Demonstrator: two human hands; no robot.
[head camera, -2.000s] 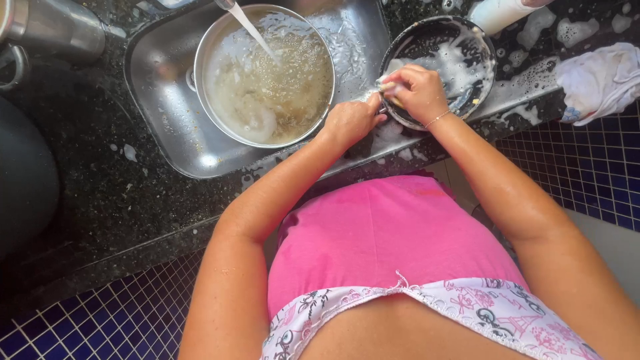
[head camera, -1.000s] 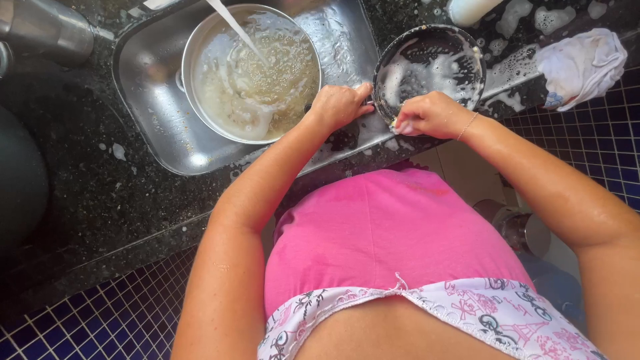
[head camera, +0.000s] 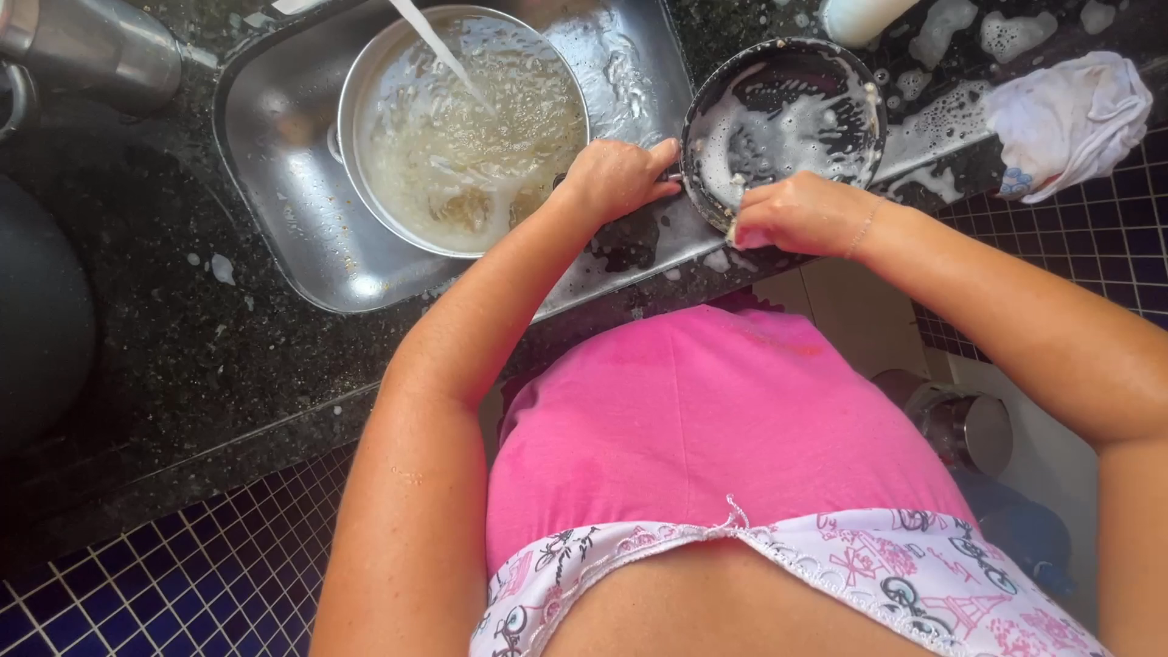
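Note:
A dark frying pan (head camera: 785, 128) covered in suds rests on the counter to the right of the sink. My left hand (head camera: 620, 178) is closed around its handle, which is mostly hidden by the fingers. At the pan's near rim, my right hand (head camera: 798, 214) is closed with the fingertips against the edge; something small and pale shows at the fingertips, too hidden to name. A large metal pot (head camera: 465, 137) full of cloudy water stands in the sink, and a stream of water runs into it.
The stainless steel sink (head camera: 292, 210) is set in a dark granite counter (head camera: 164, 356). A white cloth (head camera: 1068, 119) hangs over the counter's edge at right. A white container (head camera: 862, 18) stands behind the pan. At left are a metal vessel (head camera: 114, 55) and a large dark pot (head camera: 36, 310).
My right hand has moved from beside my left hand, near the handle, to the pan's near rim. My left hand has stayed at the handle.

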